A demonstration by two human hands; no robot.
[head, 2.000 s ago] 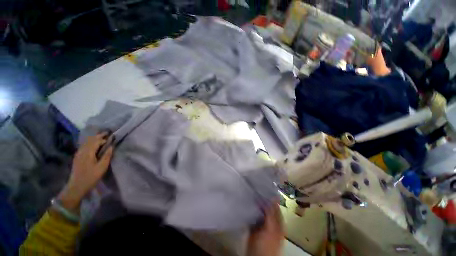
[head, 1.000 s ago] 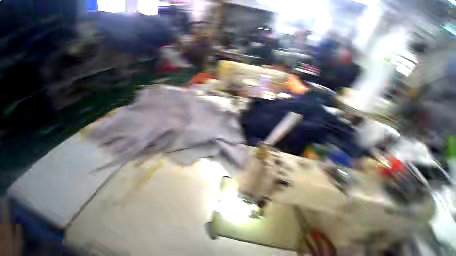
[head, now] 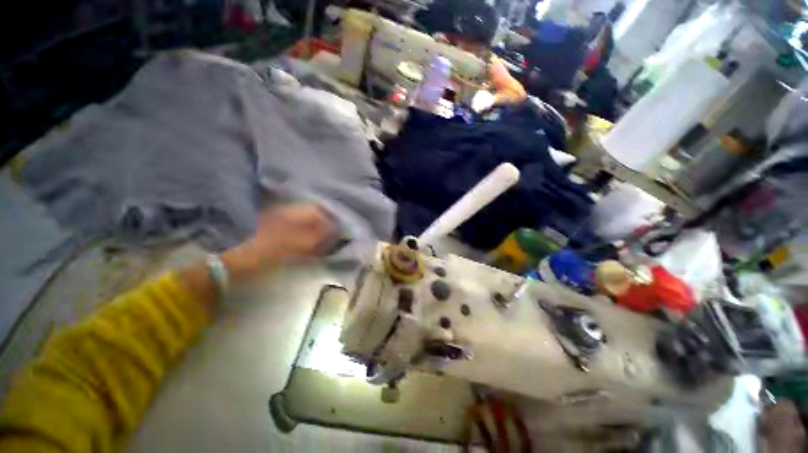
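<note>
My left hand [head: 297,230], blurred, with a yellow sleeve and a pale wristband, reaches to the near right edge of the grey garment pieces [head: 177,133]. Its fingers touch the cloth; whether they grip it is unclear. The rumpled pieces lie at the upper left. The cream sewing machine head [head: 478,301] stands to the right of the hand, its lamp glowing over the needle plate [head: 381,407]. No cloth shows under the needle. I cannot make out my right hand.
A navy garment pile [head: 487,168] lies behind the machine. A white rod [head: 470,203] slants above its head. Red-orange shear handles [head: 501,425] show below the arm. Spools [head: 567,268] stand behind the arm. A blurred brownish shape is at the lower right edge.
The grey panel held by both hands is gone from the near table. My left hand has come in over the table to the grey pile. The view has shifted.
</note>
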